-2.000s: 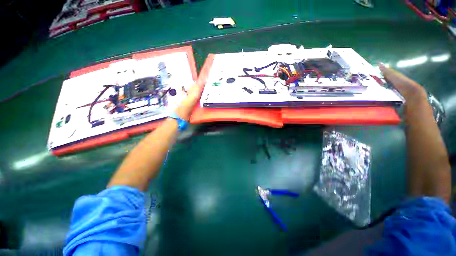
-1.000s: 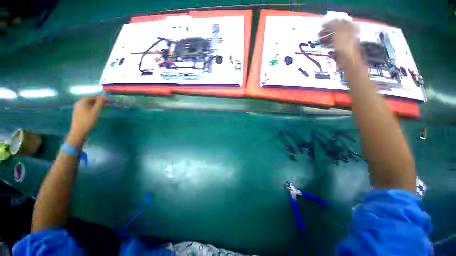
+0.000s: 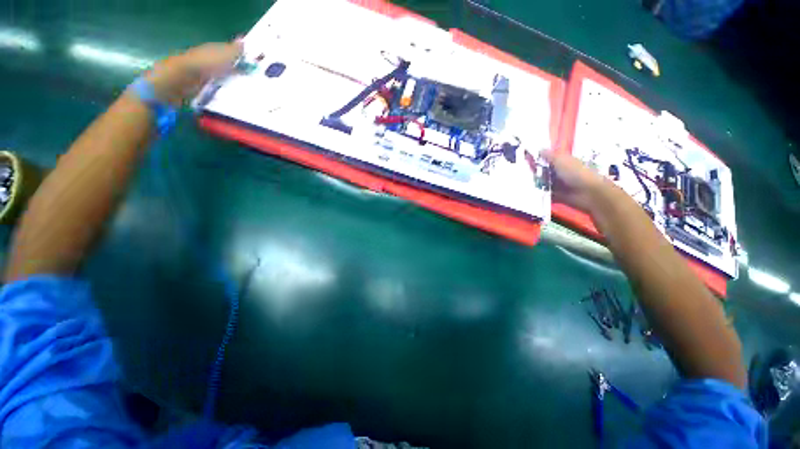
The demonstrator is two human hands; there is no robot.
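Observation:
A white panel (image 3: 298, 92) lies tilted on a red-orange pad (image 3: 368, 182), carrying a motherboard with a black CPU cooler (image 3: 456, 110) and a black-sleeved cable (image 3: 364, 98). My left hand (image 3: 197, 74) grips the panel's left edge, with fingertips partly hidden. My right hand (image 3: 575, 180) holds the panel's right edge near its lower corner. A blue band with a coiled blue cord (image 3: 226, 338) is on my left wrist.
A second white panel (image 3: 605, 118) on its own pad is at the right. Blue-handled cutters (image 3: 603, 390) and scattered dark strips (image 3: 614, 314) lie at lower right. A tan tape roll (image 3: 19, 186) is at the left edge. A small white-yellow object (image 3: 643, 59) lies at the back.
The view has turned. My right hand has left the right panel and now holds the left panel's right edge. My left hand has moved onto that panel's left edge.

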